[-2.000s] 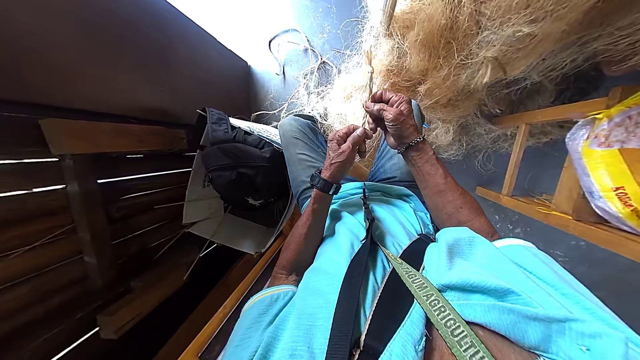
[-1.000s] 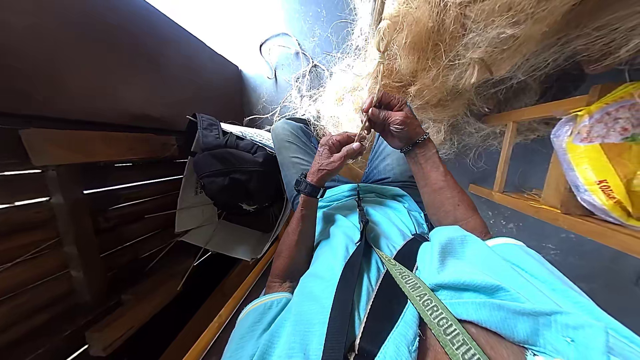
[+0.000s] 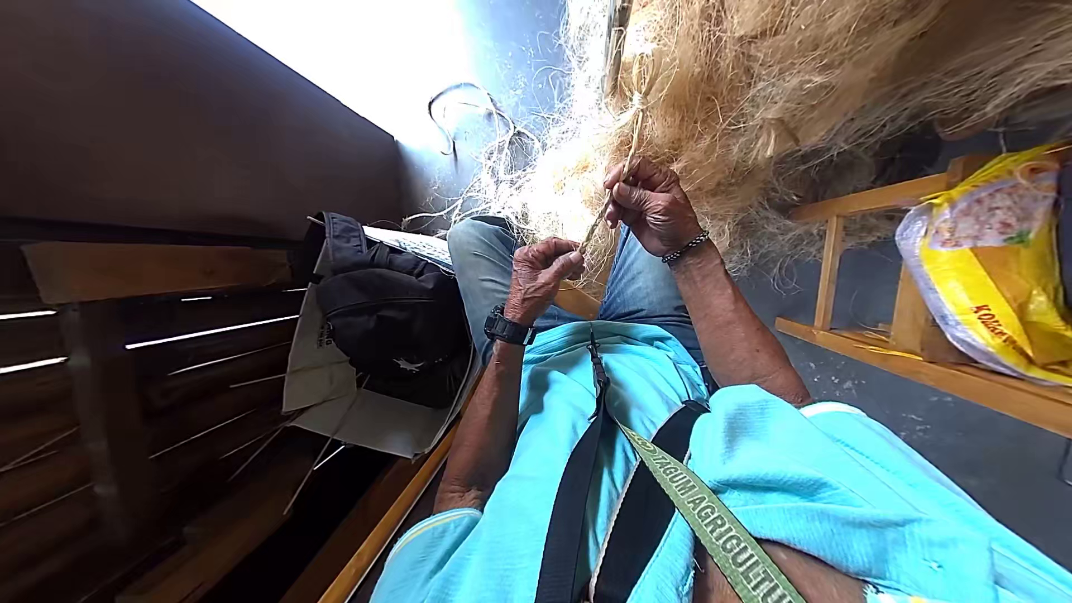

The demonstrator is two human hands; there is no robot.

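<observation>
Above my lap a thin cord of twisted plant fiber point(image 3: 637, 126) runs down from a knotted loop beside a wooden stick point(image 3: 618, 42). My right hand point(image 3: 651, 205), with a beaded bracelet at the wrist, pinches the cord partway along it. Lower and to the left, my left hand point(image 3: 544, 275), wearing a black wristwatch point(image 3: 507, 327), grips the cord near its lower end between thumb and fingers. A large mass of loose, pale brown fiber point(image 3: 729, 100) lies behind both hands, and glare whitens its left part.
At left, a black bag point(image 3: 394, 314) rests on an open cardboard box point(image 3: 360, 419) beside wooden slats point(image 3: 159, 268). A yellow printed plastic sack point(image 3: 980, 285) sits on a wooden frame point(image 3: 921, 364) at right. A dark strap or cord point(image 3: 452, 90) lies near the bright area.
My hands have drawn apart along the cord: the right hand is now higher and the left lower, where they were close together two seconds ago.
</observation>
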